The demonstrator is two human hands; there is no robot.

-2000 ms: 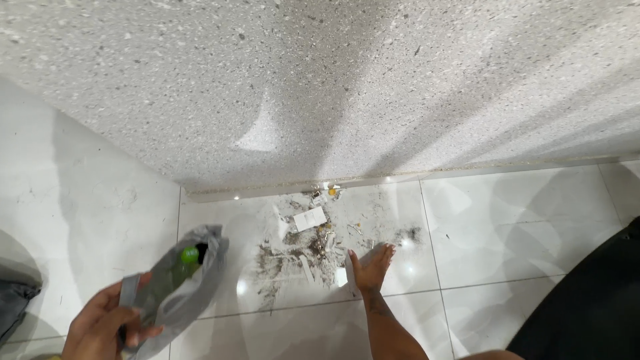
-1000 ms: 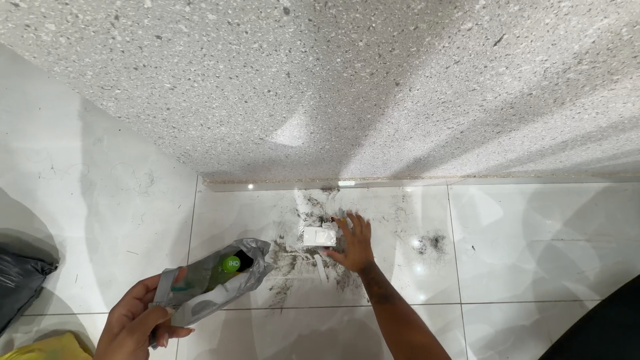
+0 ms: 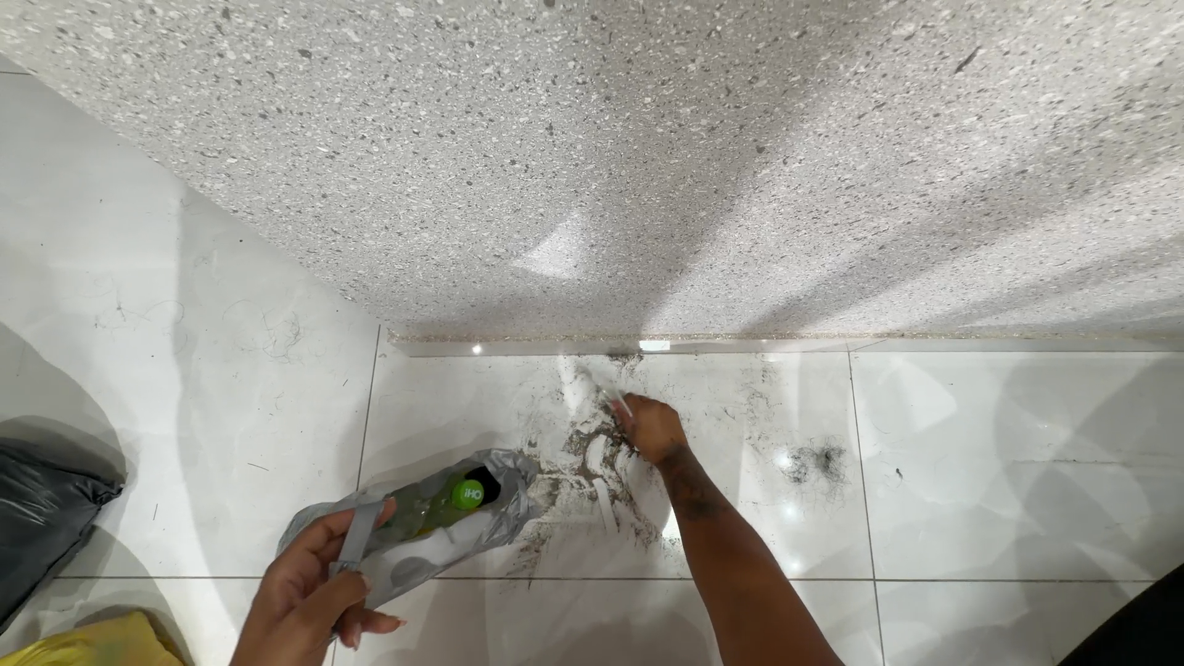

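My left hand (image 3: 324,583) grips the handle of a grey plastic bag (image 3: 416,573) whose mouth gapes. Inside the bag lie a bottle with a green cap (image 3: 468,494) and something white. Over the white floor tiles, my right hand (image 3: 647,424) pinches a thin pale flat piece (image 3: 618,400), seen nearly edge-on and blurred. Beneath and beside that hand is a patch of dark dirt (image 3: 583,476) with white paper-like strips (image 3: 606,504) in it. A tuft of dark hair or fluff (image 3: 819,460) lies to the right.
A speckled stone-like panel (image 3: 555,185) rises beyond the dirt, above a low base strip (image 3: 740,347). At the left edge sits a black plastic bag (image 3: 46,518), with a yellow bag-like item (image 3: 102,643) below it. Loose hairs (image 3: 277,333) lie on the left tiles.
A second ago my right hand lay spread beside a white rectangular piece on the dirt; now its fingers are closed on a thin pale piece. My left hand still holds the bag.
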